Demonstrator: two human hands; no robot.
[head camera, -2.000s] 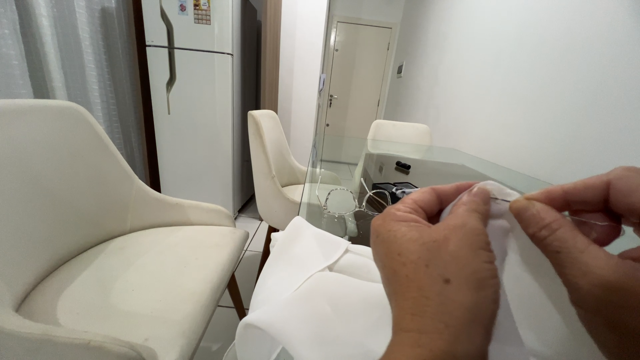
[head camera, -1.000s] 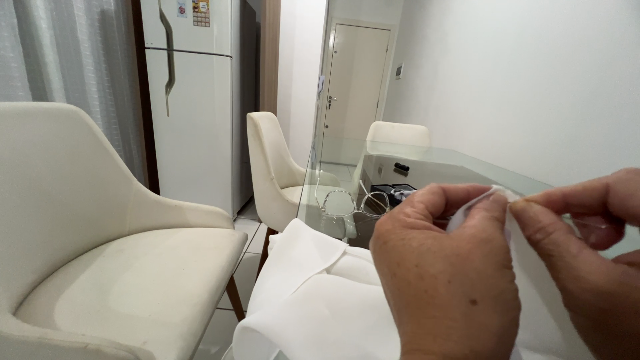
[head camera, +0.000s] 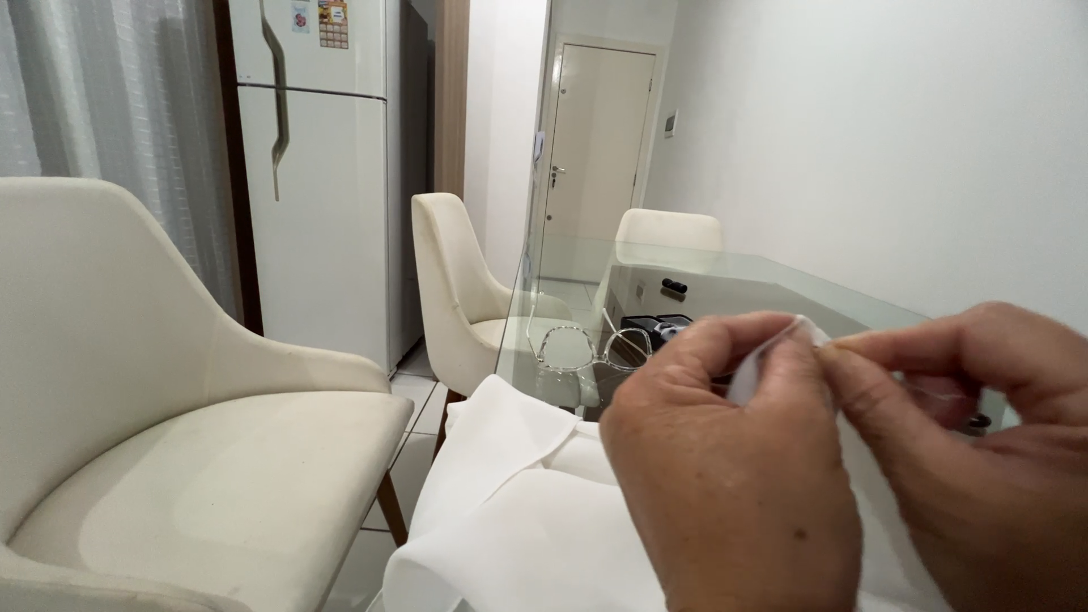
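Note:
White fabric (head camera: 527, 518) lies draped over the near edge of the glass table, and part of it rises into my hands. My left hand (head camera: 739, 459) pinches a fold of it between thumb and forefinger. Close against that fold, the thumb and forefinger of my right hand (head camera: 960, 425) are pressed together. A fine thread shows faintly by the right fingers. In the earliest frame a thin needle shows between the hands; now the fingertips hide whatever the right hand pinches.
Eyeglasses (head camera: 595, 350) rest on the glass table (head camera: 790, 280), with a small black object (head camera: 674, 286) and a dark case (head camera: 646, 323) beyond them. A cream chair (head camera: 238, 476) stands close on the left; two more chairs (head camera: 450, 289) are farther back, near a refrigerator (head camera: 314, 204).
My left hand has moved slightly right and its fingers have closed up to the right fingertips. The needle that showed between the hands is now hidden.

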